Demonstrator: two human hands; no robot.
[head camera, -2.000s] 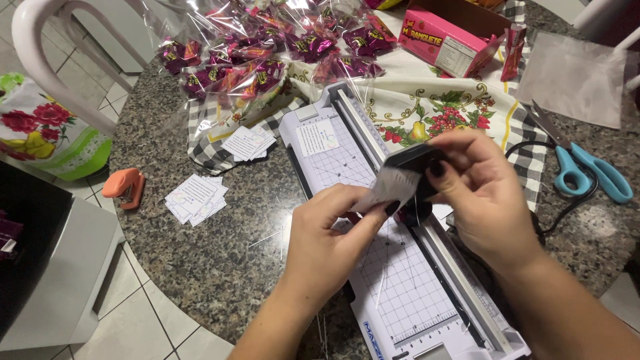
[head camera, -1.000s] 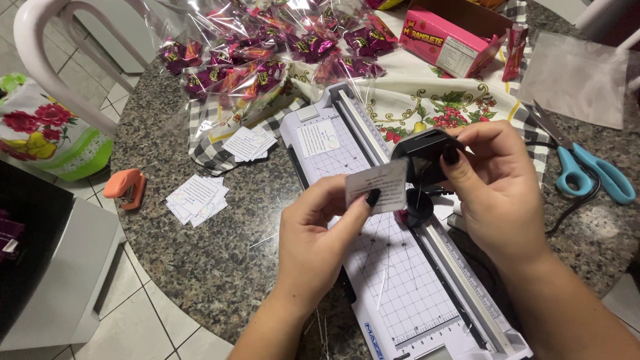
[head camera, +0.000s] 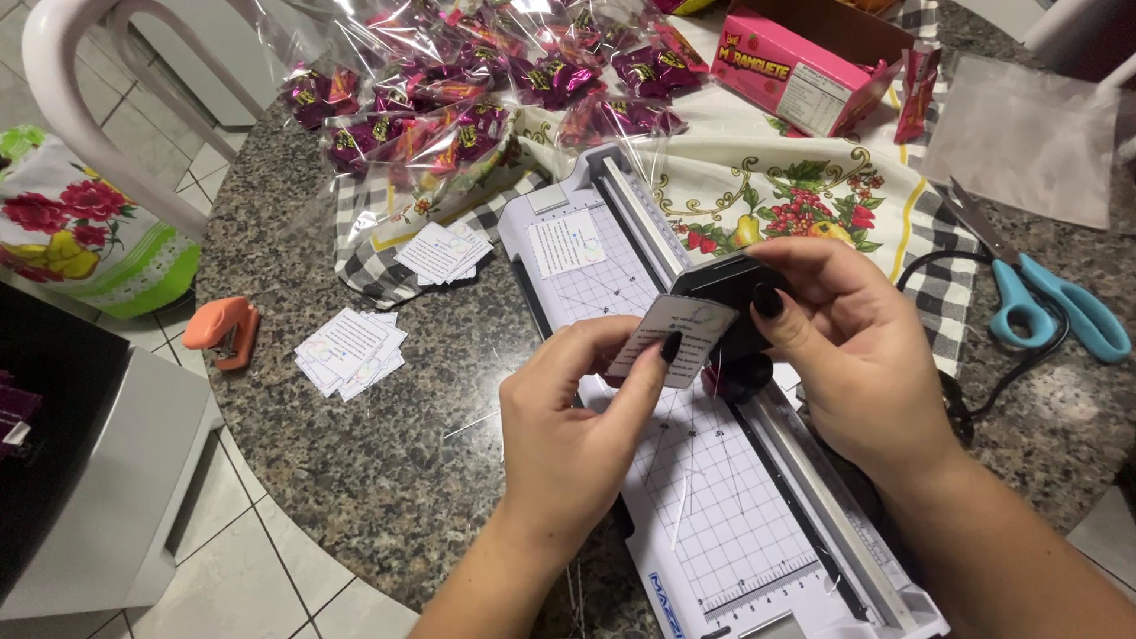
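Observation:
My left hand (head camera: 577, 417) pinches a small printed paper card (head camera: 679, 342) between thumb and fingers. My right hand (head camera: 852, 355) grips a black plastic device (head camera: 732, 293), perhaps a corner punch, whose near edge meets the card's right side. Both are above a white paper trimmer (head camera: 719, 497) with a printed grid and a metal rail. One more printed card (head camera: 565, 243) lies flat on the trimmer's far end. To the left are two piles of cards, one pile (head camera: 349, 351) on the granite and another pile (head camera: 444, 251) at the cloth's edge.
An orange stapler-like tool (head camera: 222, 331) stands near the left edge of the granite table (head camera: 293, 461). Bagged wrapped sweets (head camera: 461, 80) and a pink box (head camera: 799, 75) occupy the back. Blue-handled scissors (head camera: 1021, 284), a black cable and clear plastic bags (head camera: 1021, 133) lie at right.
The card was held apart from the black device's opening a second ago and is now tilted against its edge. Both hands have turned slightly; the cards on the table have stayed put.

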